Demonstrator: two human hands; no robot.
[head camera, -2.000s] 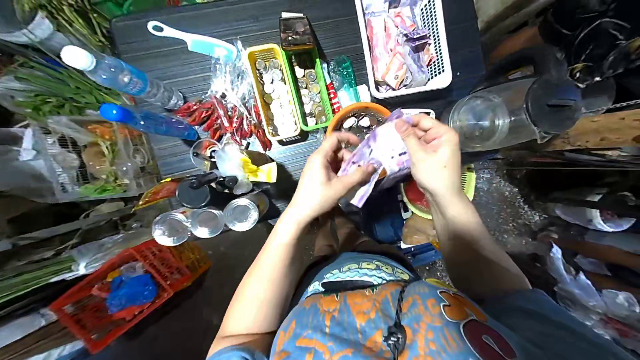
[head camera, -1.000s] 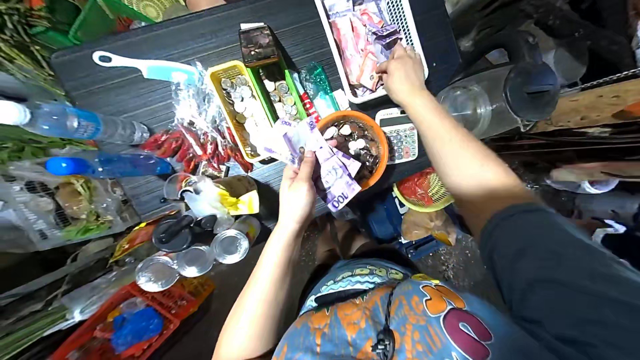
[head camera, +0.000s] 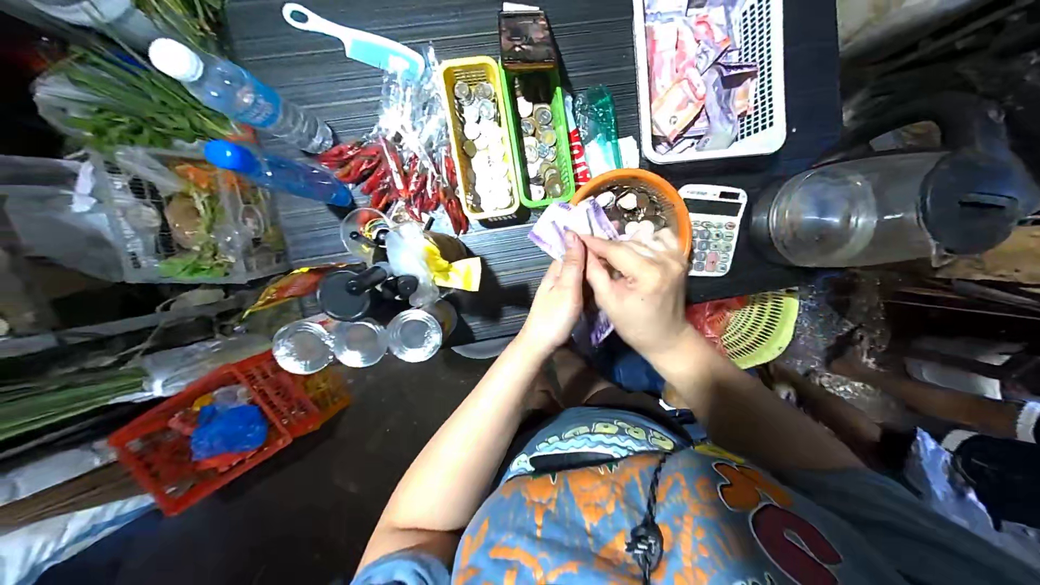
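My left hand (head camera: 561, 296) is closed on purple banknotes (head camera: 571, 227), its thumb on top of them. My right hand (head camera: 642, 292) meets it from the right, thumb and forefinger pinching at the same notes. Both hands are just in front of an orange bowl (head camera: 685, 213) of coins, which they partly cover. Behind it stand a yellow basket (head camera: 448, 106) and a green basket (head camera: 509, 138), both holding coins. A white basket (head camera: 780, 97) with red and purple banknotes lies at the back right. A calculator (head camera: 713, 231) rests right of the bowl.
Packed red chillies (head camera: 398, 175), two plastic bottles (head camera: 244, 97) and a white-and-blue brush (head camera: 366, 47) lie on the left of the table. Cans (head camera: 414, 335) stand by its front edge. A clear pitcher (head camera: 861, 211) lies at the right; a red crate (head camera: 203, 479) is below left.
My right hand has come back from the white basket to the notes in my left hand. The notes, fanned out one second ago, are now gathered between both hands.
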